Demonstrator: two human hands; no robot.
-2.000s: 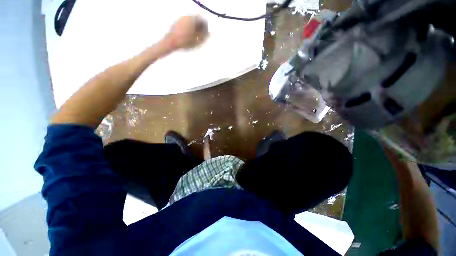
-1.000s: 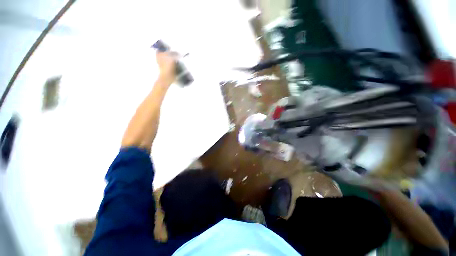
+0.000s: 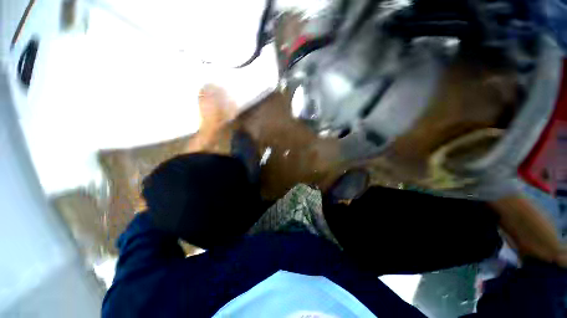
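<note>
The thick white fabric lay [image 3: 124, 81] fills the upper left, its edge running across the brown surface. My left hand [image 3: 216, 110] is blurred at its near edge, above my knee; no object shows in it, and its fingers cannot be made out. The grey cutting machine [image 3: 398, 93] fills the upper right, blurred, with a small red part [image 3: 299, 43] at its left side. My right forearm reaches up to the machine from the lower right; the hand is hidden by the machine, so its hold cannot be seen. The knife cannot be made out.
The brown surface [image 3: 280, 140] carries small white scraps and my shoes. A black cable [image 3: 263, 40] comes down onto the lay near the machine. A black oval thing [image 3: 27, 62] is at the far left. Green surface [image 3: 444, 292] shows at the lower right.
The view has swung. My left hand has come back from over the lay to its near edge; the dark item it held a second ago no longer shows. The machine appears larger and higher.
</note>
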